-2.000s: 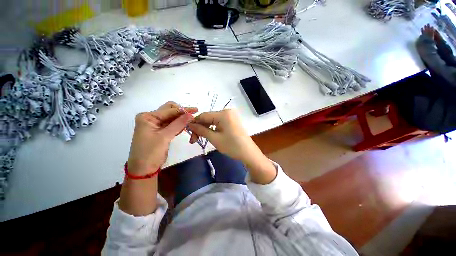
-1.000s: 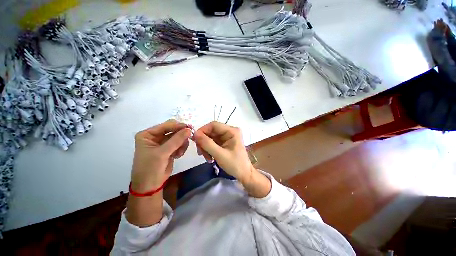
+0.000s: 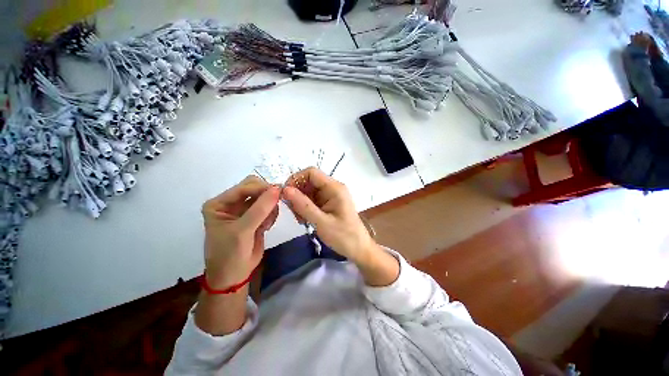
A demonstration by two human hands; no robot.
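Observation:
My left hand (image 3: 238,228) and my right hand (image 3: 326,213) meet fingertip to fingertip above the table's front edge. Thin core wires run between the fingertips; what exactly is pinched there is too small to tell. A pigtail cable (image 3: 315,241) hangs below my right hand over my lap, its upper part hidden by the fingers. Thin dark wire ends (image 3: 338,163) spread out beyond my right hand. Tiny white connector housings (image 3: 273,166) lie scattered on the table just beyond my fingers.
The white table (image 3: 220,147) holds heaped pigtail cables (image 3: 110,132) at left and bundled pigtail cables (image 3: 367,70) behind a smartphone (image 3: 386,141). A green-and-white card (image 3: 211,69) lies by the bundle. A red stool (image 3: 550,172) and another person's sleeve (image 3: 645,77) are at right.
Since the first frame, both hands have moved lower in the view and the scattered housings show beyond them. Since the second, the fingertips have shifted slightly and stay together.

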